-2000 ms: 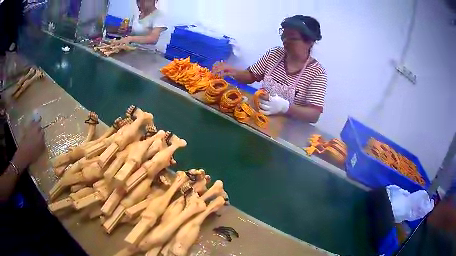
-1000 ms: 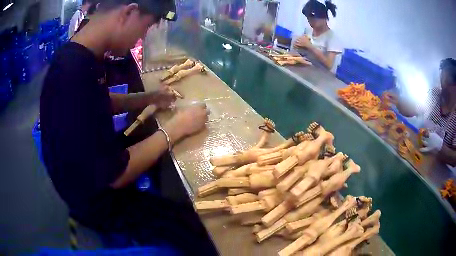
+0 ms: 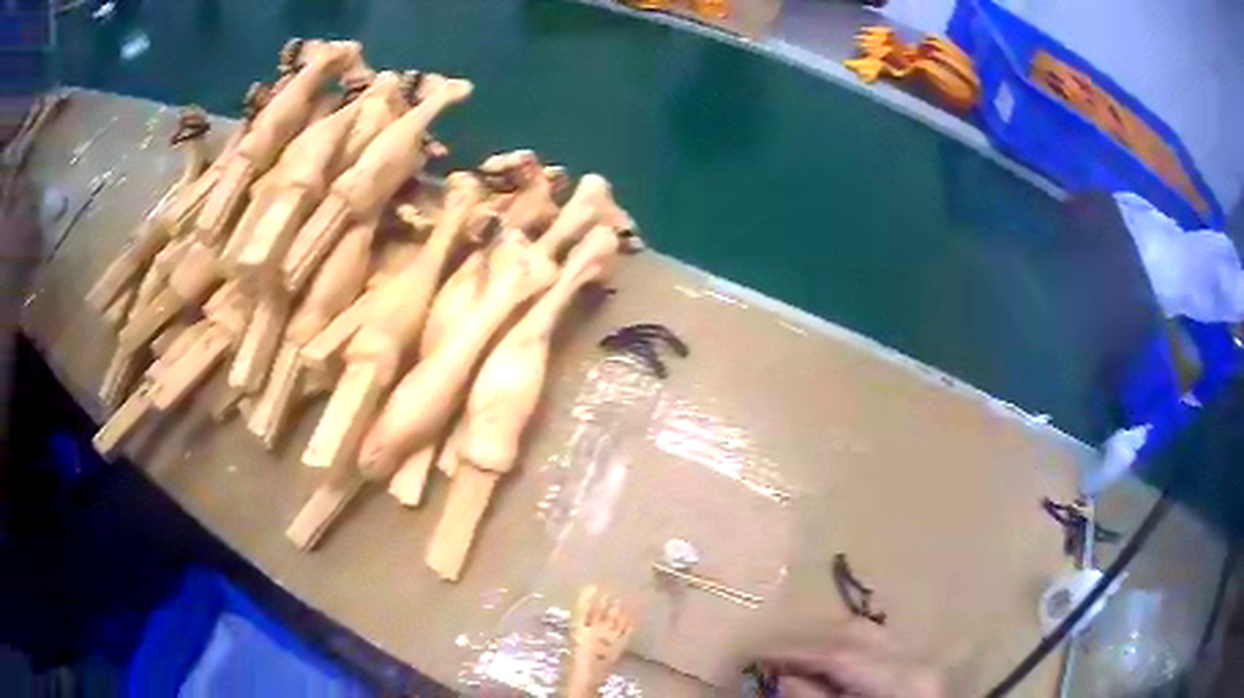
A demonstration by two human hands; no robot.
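Note:
A beige limb part shows only its pale toed end at the bottom edge; the rest is cut off. My right hand is at the bottom edge, right of the toes, blurred and cut off. A small dark piece lies at its fingertips; whether it is gripped is unclear. A dark curved strip lies just above the hand. A small white cap and a thin rod lie on the tan pad. My left hand is not in view.
Beige limb parts are heaped at left. Dark strips lie beside them. At right are a white ring, a thin rod with a dark piece and a black cable. The green belt runs behind; a blue bin is lower left.
The view has swung right and down to the bench, so the neighbouring worker is largely out of view. The toed end, the cap and my right hand have come into view.

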